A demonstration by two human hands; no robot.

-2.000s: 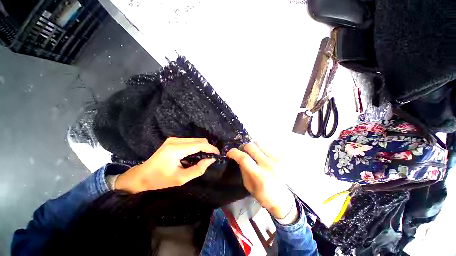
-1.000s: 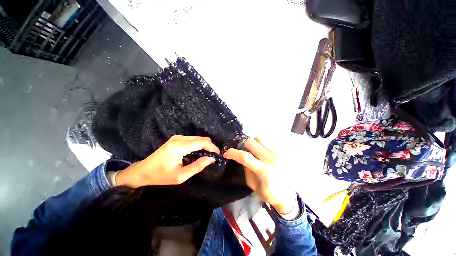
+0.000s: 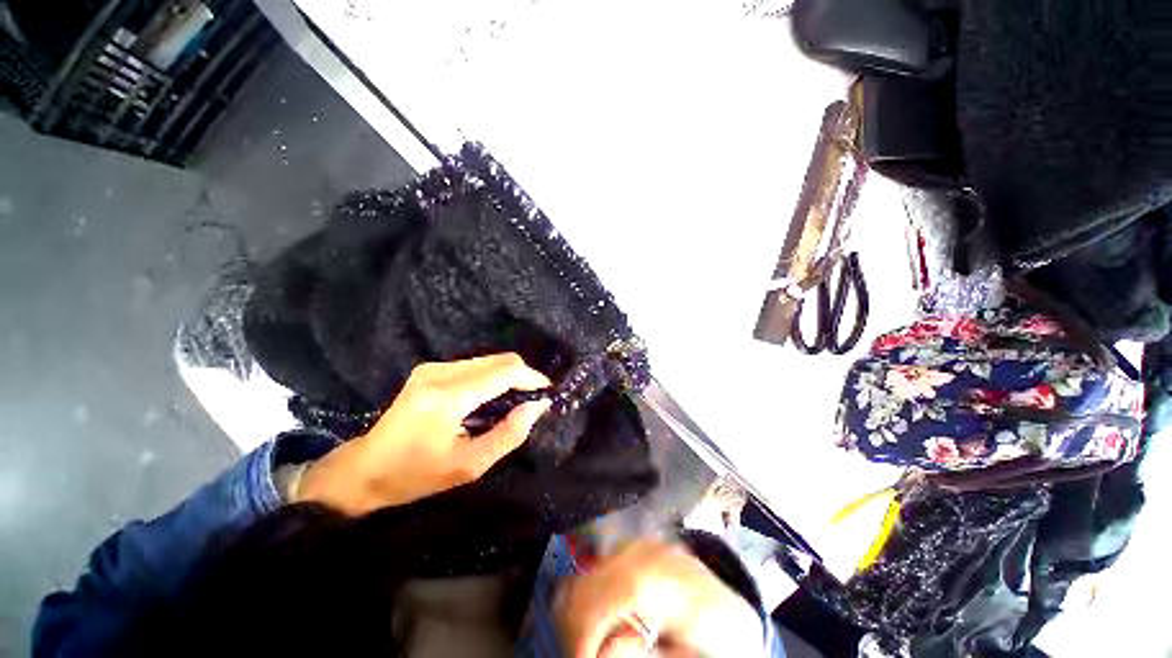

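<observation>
A black nubbly jacket (image 3: 476, 276) with flecked braid trim along its edge lies over my lap and against the table edge. My left hand (image 3: 443, 431) is shut on the jacket, pinching a folded part of the trim between thumb and fingers. My right hand (image 3: 656, 604) is blurred near the bottom edge of the picture, close to my body and apart from the cloth. A small shiny band shows on one of its fingers. I cannot make out a needle or thread, or whether this hand holds anything.
The white table (image 3: 643, 154) bears a brown strip (image 3: 807, 219), black-handled scissors (image 3: 842, 309), a floral bag (image 3: 990, 392) and dark garments (image 3: 1067, 116). A yellow strap (image 3: 880, 527) curves near its edge. A black crate (image 3: 129, 77) and crinkled clear plastic (image 3: 219, 334) are at left.
My right hand has left the trim and moved down towards my body, uncovering the jacket corner and the table edge. My left hand stays pinched on the cloth.
</observation>
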